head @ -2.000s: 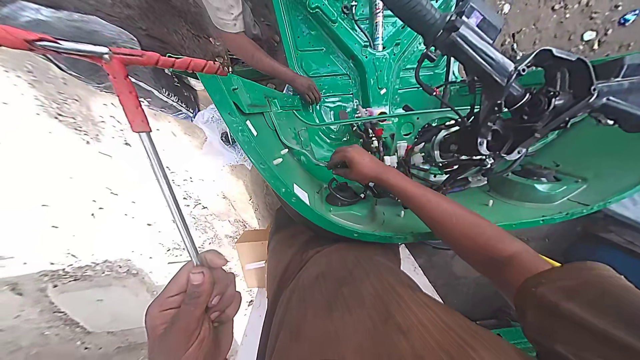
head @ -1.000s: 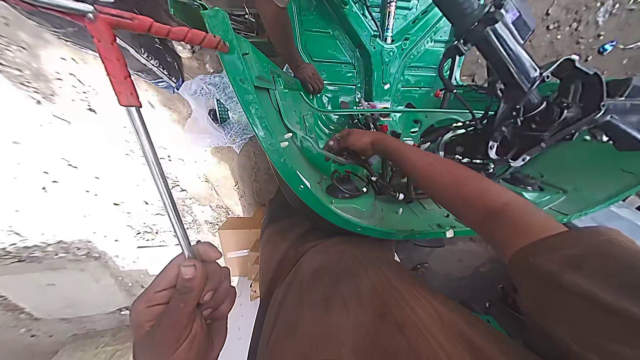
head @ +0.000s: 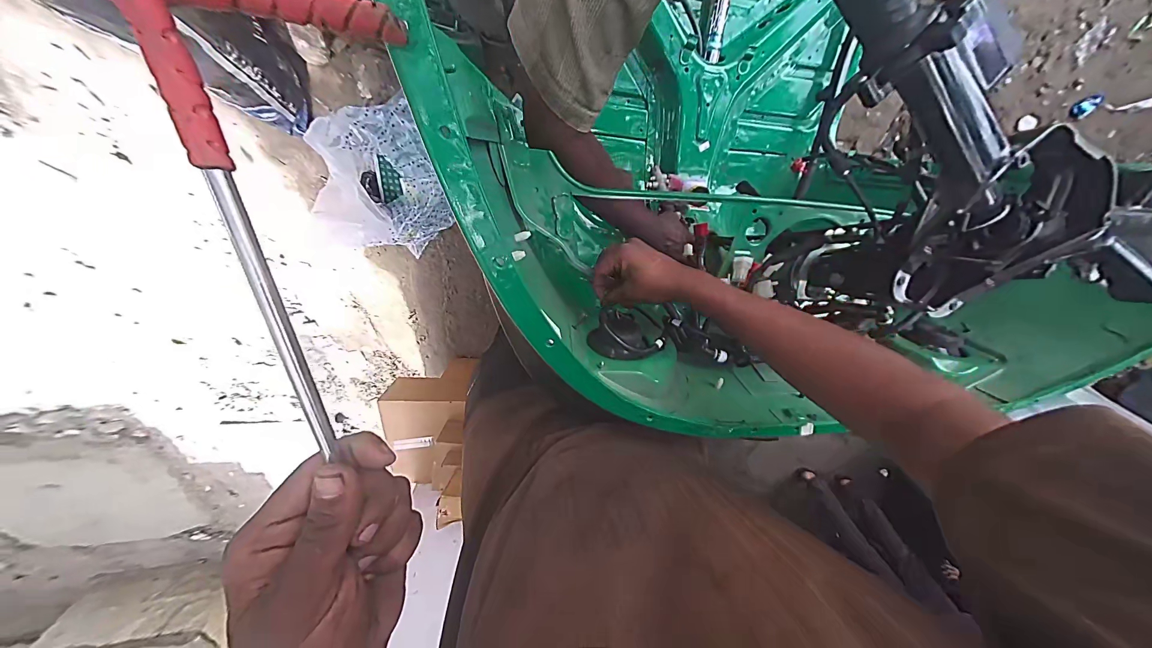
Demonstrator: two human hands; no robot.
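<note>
My left hand point(head: 319, 540) is closed around the lower end of a metal T-handle wrench point(head: 270, 306), whose red-wrapped grip is at the upper left. My right hand point(head: 639, 273) reaches into a green painted vehicle body panel point(head: 504, 261), its fingers bent together over a round black rubber grommet point(head: 621, 335) with a thin black cable rising from it. Whether the fingers pinch that cable is hard to tell. Wires with white and red connectors point(head: 742, 268) lie just right of the hand. A black steering column assembly point(head: 963, 117) stands at the right.
Another person's hand point(head: 670, 232) is among the wires just beyond my right hand, with a sleeve above it. A clear plastic bag point(head: 387, 175) lies on the ground to the left. Opened cardboard boxes point(head: 423, 414) stand beside my leg. A thin metal rod point(head: 720, 196) crosses the panel.
The other person's hand has moved from the panel's left part in toward the wires, near my right hand. My left hand keeps hold of the T-handle wrench.
</note>
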